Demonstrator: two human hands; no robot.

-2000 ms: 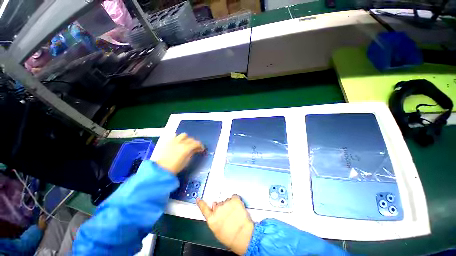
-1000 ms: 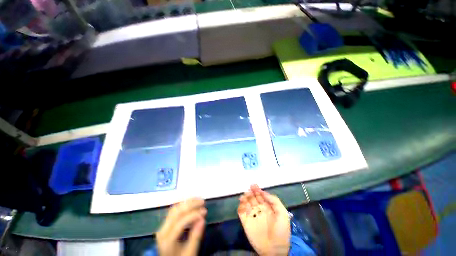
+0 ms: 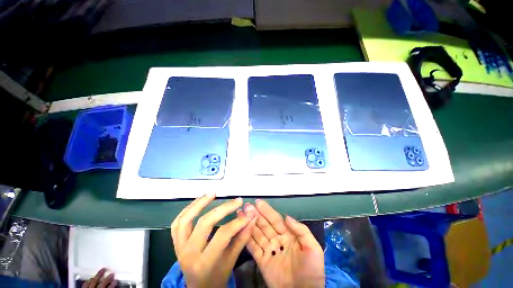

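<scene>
A white foam tray (image 3: 242,188) holds three blue tablets back side up: left (image 3: 183,152), middle (image 3: 284,149) and right (image 3: 382,149). Clear wrinkled film lies on them, and camera rings sit in their near right corners. My right hand (image 3: 287,253) is palm up in front of the tray, with small black plugs (image 3: 278,250) on the palm. My left hand (image 3: 211,242) is beside it, fingers curled, fingertips at the right hand's fingertips; whether it pinches anything is hidden.
A blue parts bin (image 3: 98,138) with black pieces stands left of the tray. A black strap (image 3: 436,73) lies right, by a yellow-green board (image 3: 388,45). Below left, another person's hand (image 3: 100,279) is at a white tray (image 3: 109,247). A blue plastic frame (image 3: 413,247) is below right.
My left hand has left the left tablet and come to my right hand's fingertips. My right hand has left the tray's front edge and turned palm up, showing black plugs. The view has shifted.
</scene>
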